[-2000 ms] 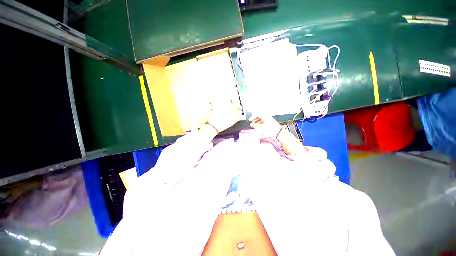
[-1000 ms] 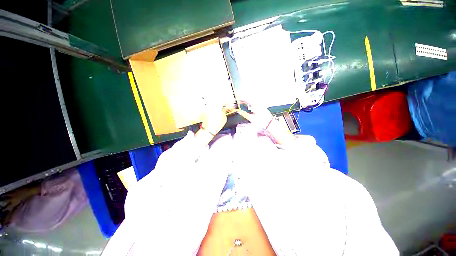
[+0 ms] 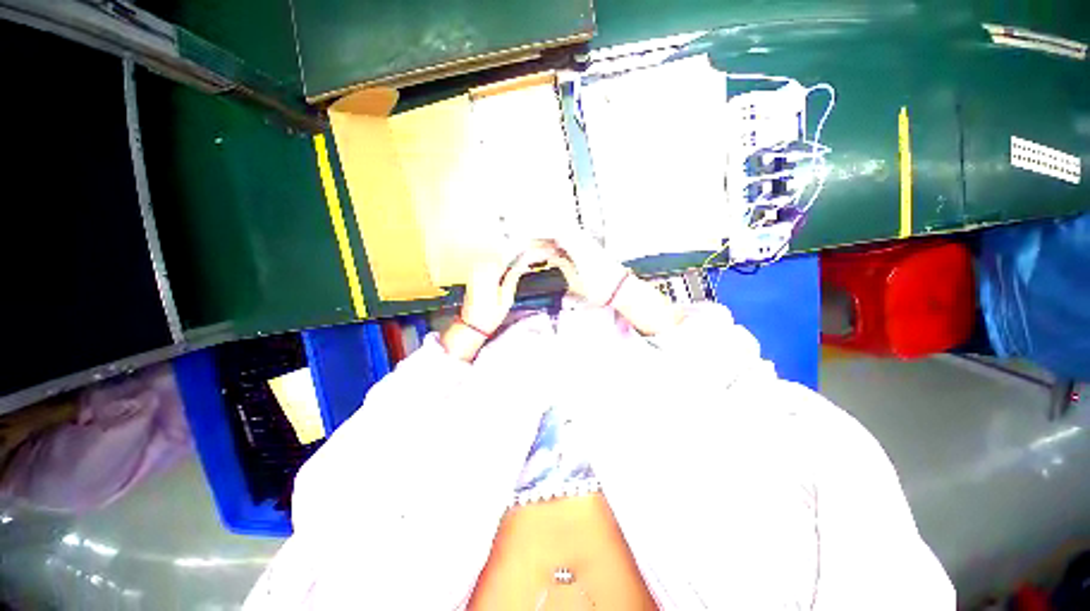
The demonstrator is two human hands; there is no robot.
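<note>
A tan cardboard box (image 3: 395, 203) lies open on the green bench in front of me, its inside washed out by glare. My left hand (image 3: 488, 294) is at the box's near edge, its fingers bent. My right hand (image 3: 588, 272) is just to the right of it. The fingertips of both hands meet at the near right corner of the box. Glare and the small size hide whether anything is between them.
White paper sheets (image 3: 657, 161) lie right of the box, beside a white power strip (image 3: 765, 179) with black plugs and cables. A dark green cover (image 3: 442, 42) lies behind the box. Blue totes (image 3: 215, 442) and a red stool (image 3: 926, 298) stand below the bench edge.
My hands have come together at the box's near right corner; two seconds ago my left hand lay more inside the box and my right hand was apart from it. The view has shifted slightly.
</note>
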